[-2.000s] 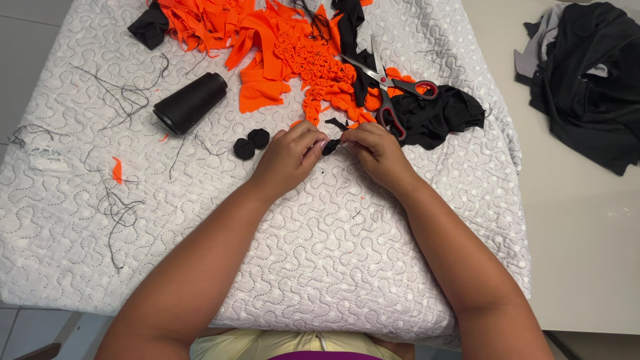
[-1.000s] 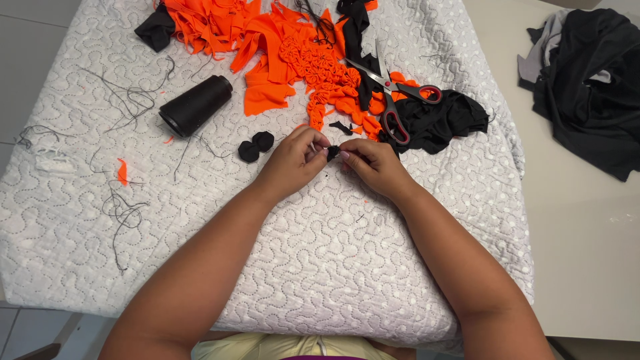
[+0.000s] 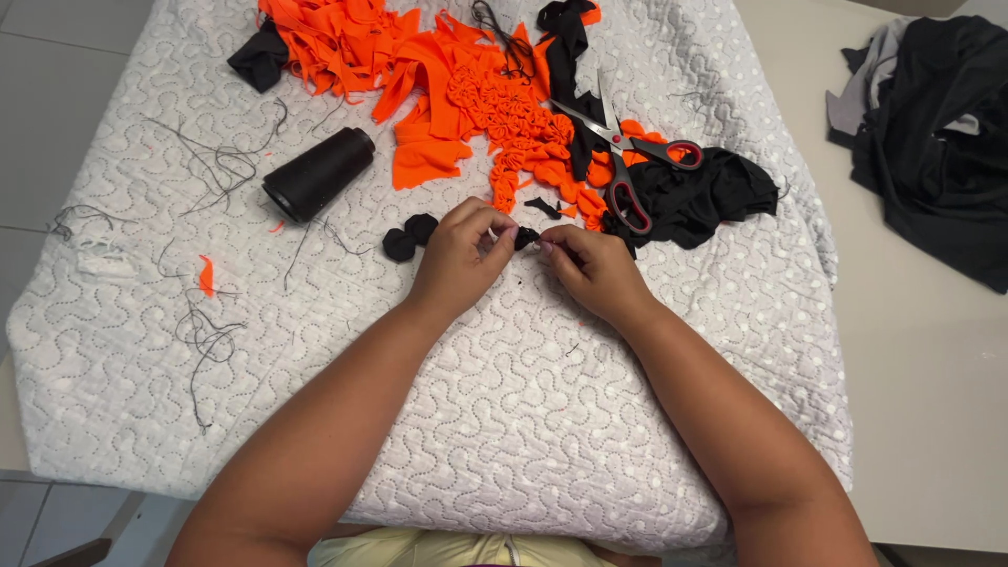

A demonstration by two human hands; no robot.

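Observation:
A small gathered piece of black fabric (image 3: 526,237) is pinched between the fingertips of my left hand (image 3: 470,253). My right hand (image 3: 592,266) has thumb and index finger closed at the piece's right edge; whether a needle or thread is between them is too small to tell. Two small black fabric rounds (image 3: 410,237) lie just left of my left hand. Beyond the fingers are a thin black scrap (image 3: 543,208) and a strip of gathered orange fabric rosettes (image 3: 512,118). Scissors (image 3: 618,142) with black and red handles lie spread beyond my right hand, partly on black fabric (image 3: 701,197).
A cone of black thread (image 3: 319,175) lies on its side at left, with loose dark threads (image 3: 209,339) and an orange scrap (image 3: 206,276) near it. Orange fabric strips (image 3: 339,47) are heaped at the far side. A black garment or cloth (image 3: 937,150) lies at right, beyond the quilted cover (image 3: 551,441).
Two seconds ago the thin black scrap touched the area at my fingertips; now it lies apart beyond them. My hands stay close together around the small black piece.

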